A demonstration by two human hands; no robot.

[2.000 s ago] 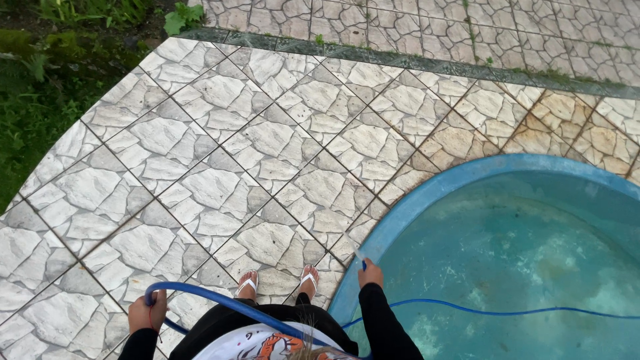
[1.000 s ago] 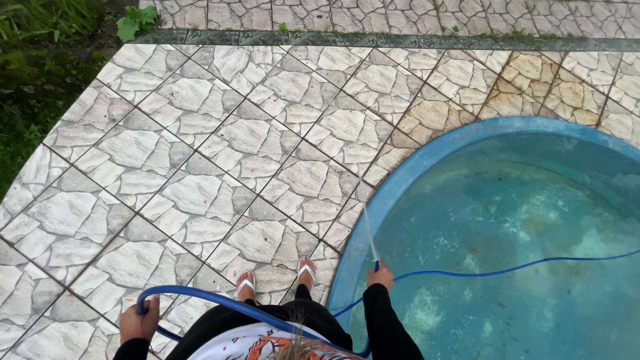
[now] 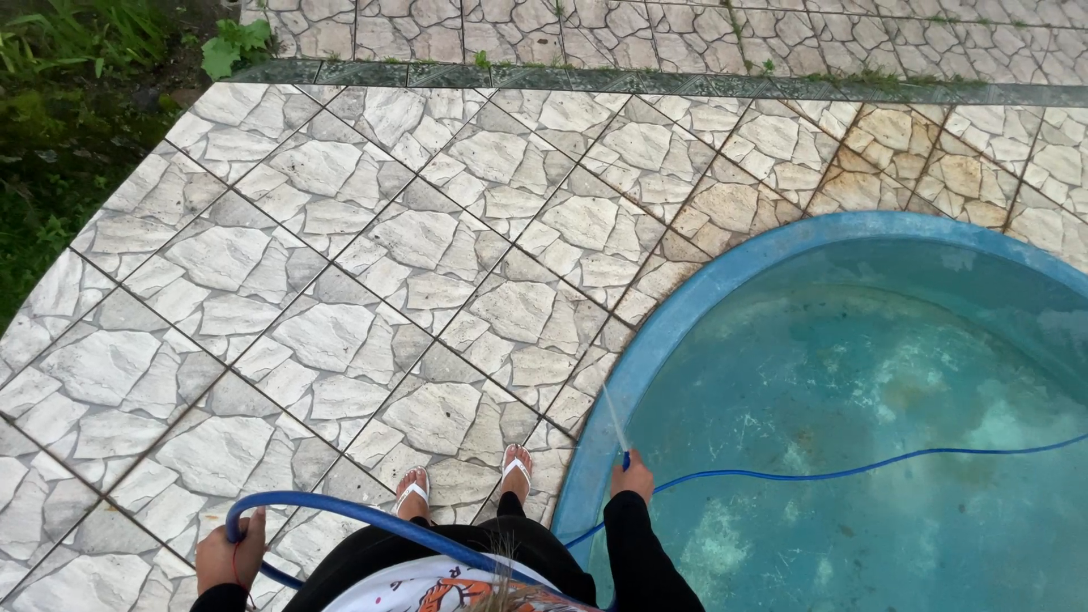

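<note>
My right hand (image 3: 631, 477) is closed on the end of a blue garden hose, over the near left rim of a blue pool (image 3: 650, 327). A thin jet of water (image 3: 615, 416) leaves that end, aimed up and slightly left toward the rim. At the lower left my left hand (image 3: 230, 552), with a red string at the wrist, grips a bend of the blue garden hose (image 3: 357, 512). From there the hose arches across my body. Another stretch of it (image 3: 807, 476) runs over the pool to the right.
Pale stone-pattern floor tiles (image 3: 323, 331) surround the pool, with rust-coloured stains on some (image 3: 884, 140). My feet in white flip-flops (image 3: 515, 473) stand beside the rim. A dark green tile strip (image 3: 527, 78) crosses behind, and green plants (image 3: 76, 42) grow at the upper left.
A clear jet of water now shows at the hose end, barely visible two seconds ago. Both hands keep their hold on the hose. The view has turned a little.
</note>
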